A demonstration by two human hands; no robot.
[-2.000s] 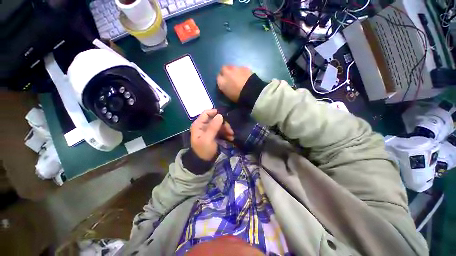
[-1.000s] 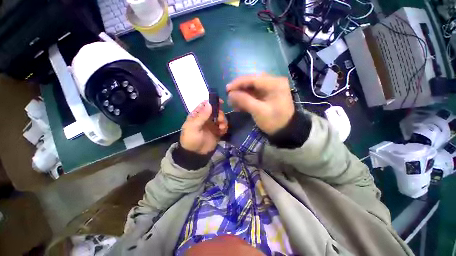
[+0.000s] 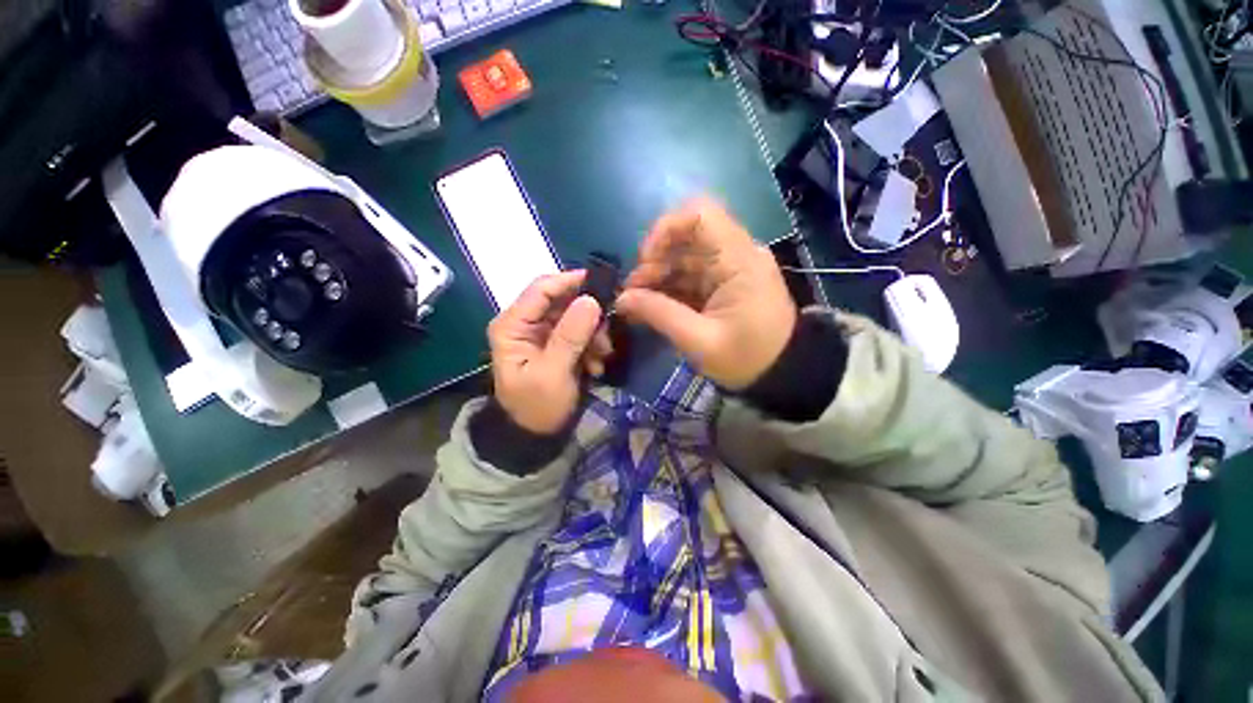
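Observation:
My left hand (image 3: pixel 540 354) pinches a small black piece (image 3: pixel 602 280), perhaps a card reader, between thumb and fingers, just past the near end of the smartphone. My right hand (image 3: pixel 715 295) is close to the piece's right side, its thumb near or touching it and its fingers raised and apart. I cannot tell whether a tiny card is between them. The smartphone (image 3: pixel 495 227) lies flat with a bright white screen, its near end partly behind my left hand.
A white dome camera (image 3: pixel 296 282) stands at the left. Behind are an orange-red case (image 3: pixel 495 84), tape rolls (image 3: pixel 374 69) and a keyboard (image 3: pixel 261 55). At the right are a mouse (image 3: pixel 922 324), tangled cables, an open carton (image 3: pixel 1099 151) and white camera units (image 3: pixel 1134 412).
My right hand has come from the desk beyond the phone to the black piece at my left hand. That piece has come into view in my left fingers. The mouse is uncovered.

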